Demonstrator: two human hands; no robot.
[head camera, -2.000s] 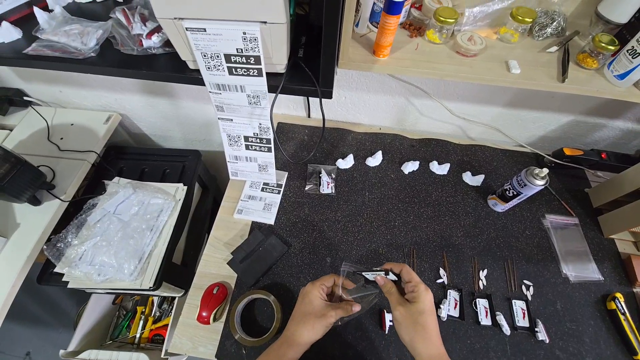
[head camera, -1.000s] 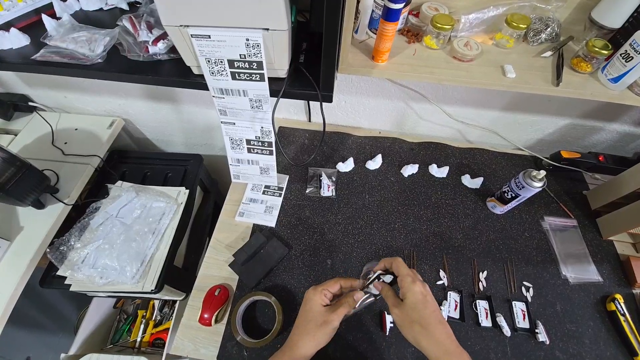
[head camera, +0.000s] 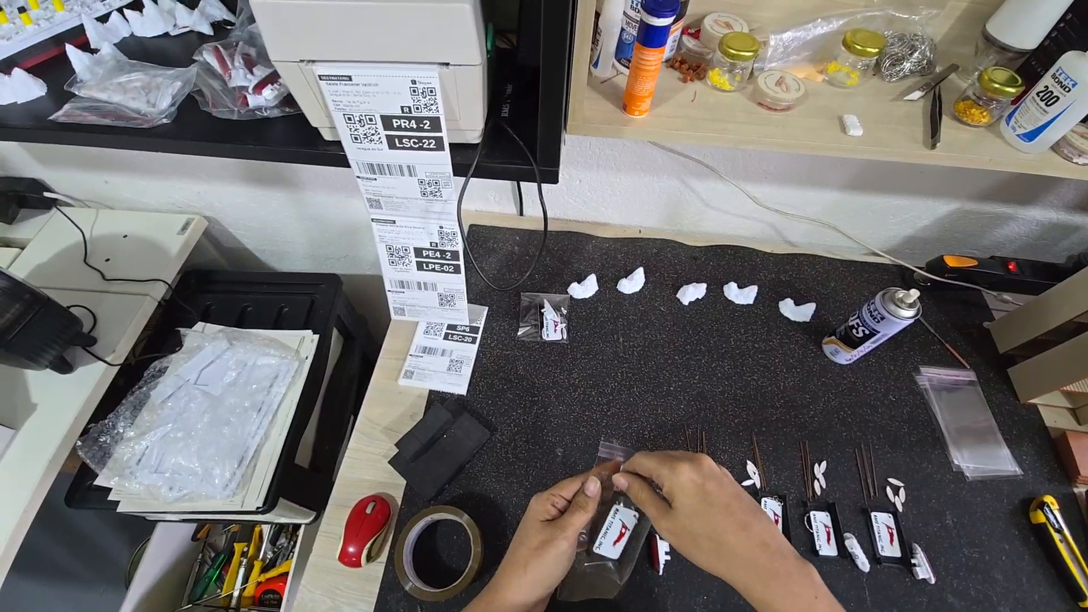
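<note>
My left hand (head camera: 544, 535) grips the left edge of a clear plastic bag (head camera: 602, 569), thumb on top. My right hand (head camera: 705, 501) pinches the bag near its upper end. Inside the bag lies a small white card with a red mark (head camera: 615, 531). Just right of it, partly under my right hand, is a small red and white model piece (head camera: 660, 554). Farther right, black pieces with white cards (head camera: 886, 534) lie below thin brown rods (head camera: 865, 470) and small white ovals (head camera: 896, 494). A filled clear bag (head camera: 544, 317) lies higher on the black mat.
A brown tape roll (head camera: 439, 552), a red computer mouse (head camera: 365, 531) and black foam sheets (head camera: 439, 446) are at the left. White pieces (head camera: 691, 294) line the mat's back. A spray can (head camera: 871, 325), empty clear bags (head camera: 969, 421) and a yellow utility knife (head camera: 1058, 540) are right.
The clear bag now lies upright between my hands with the card showing flat inside. My right hand has moved to the bag's upper end.
</note>
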